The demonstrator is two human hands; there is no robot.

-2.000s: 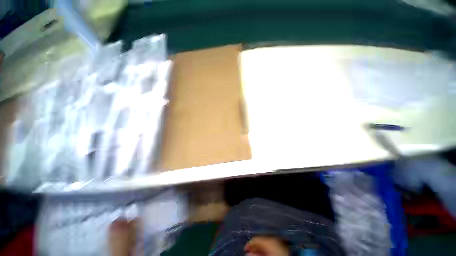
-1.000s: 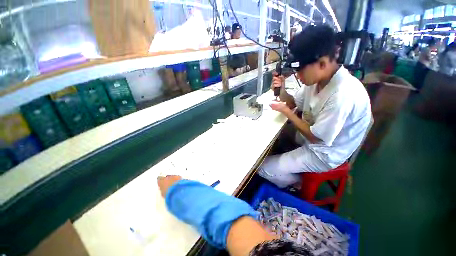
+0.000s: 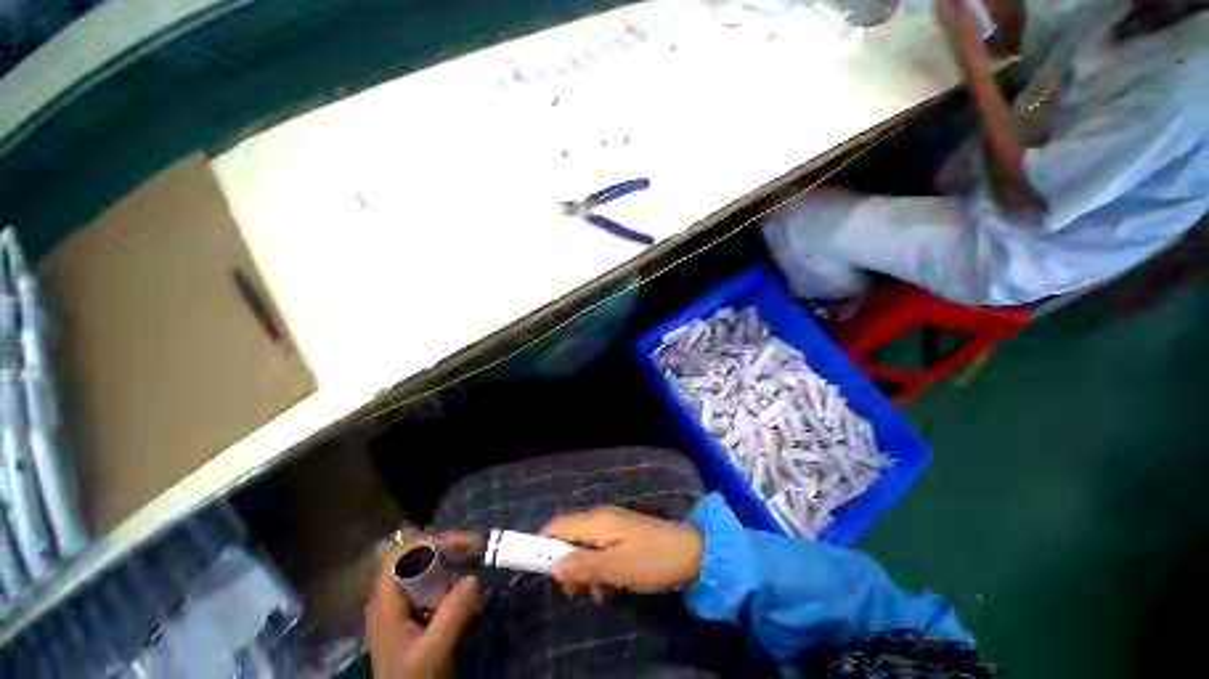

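My left hand is over my lap and holds a handle body, its round dark open end turned up toward me. My right hand, in a blue sleeve, holds a short white insert by its right end. The insert's left end points at the handle body, close to the left fingers. A small gap seems to lie between the insert and the opening. The rest of the handle body is hidden by my left hand.
The blue bin of loose short parts stands right of my lap. Blue-handled nippers lie on the white bench. Cardboard, a dark slim tool and stacked handles are left. A person sits right.
The view has swung back down from the line to my lap. My right hand has come back from the bench top to my lap and now holds an insert. My left hand has come into view with a handle body.
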